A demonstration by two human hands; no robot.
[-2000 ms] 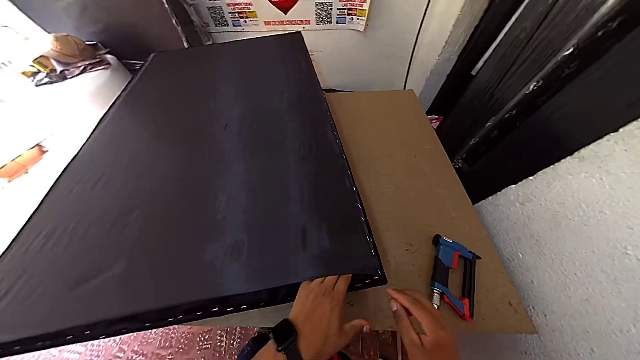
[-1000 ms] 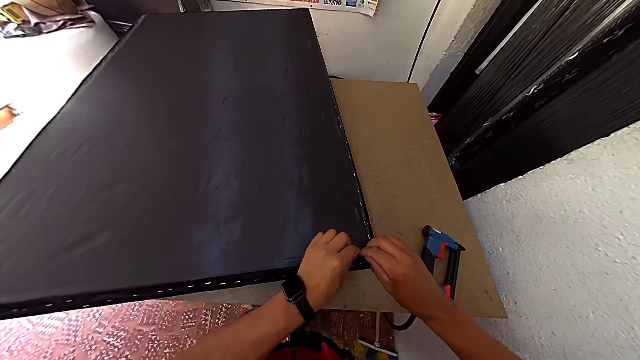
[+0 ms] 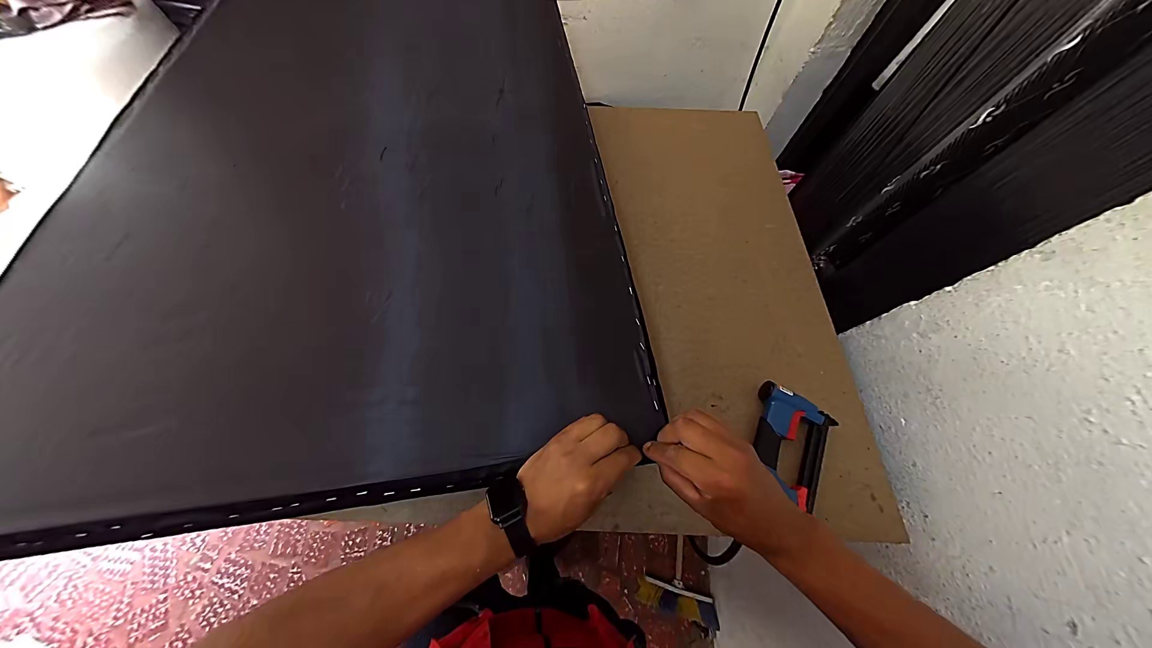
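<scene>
A large panel covered in black fabric (image 3: 324, 270) lies over a brown board, with staples showing along its right and near edges. At the panel's near right corner, my left hand (image 3: 580, 472), with a black watch on the wrist, pinches the fabric edge between fingers and thumb. My right hand (image 3: 711, 468) grips the same corner from the right, its fingertips almost touching those of the left. A blue, black and red pneumatic staple gun (image 3: 792, 441) lies on the board just beyond my right hand, which partly hides it.
The brown board (image 3: 720, 243) extends right of the panel. A rough white wall (image 3: 1017, 423) and black wrapped material (image 3: 972, 153) stand at the right. A black hose (image 3: 715, 552) hangs below the board, near a broom (image 3: 677, 594) on the red patterned floor (image 3: 225, 585).
My right hand has moved left from beside the corner onto it. My left hand, earlier flat on the panel's near edge, has closed on the fabric at the corner.
</scene>
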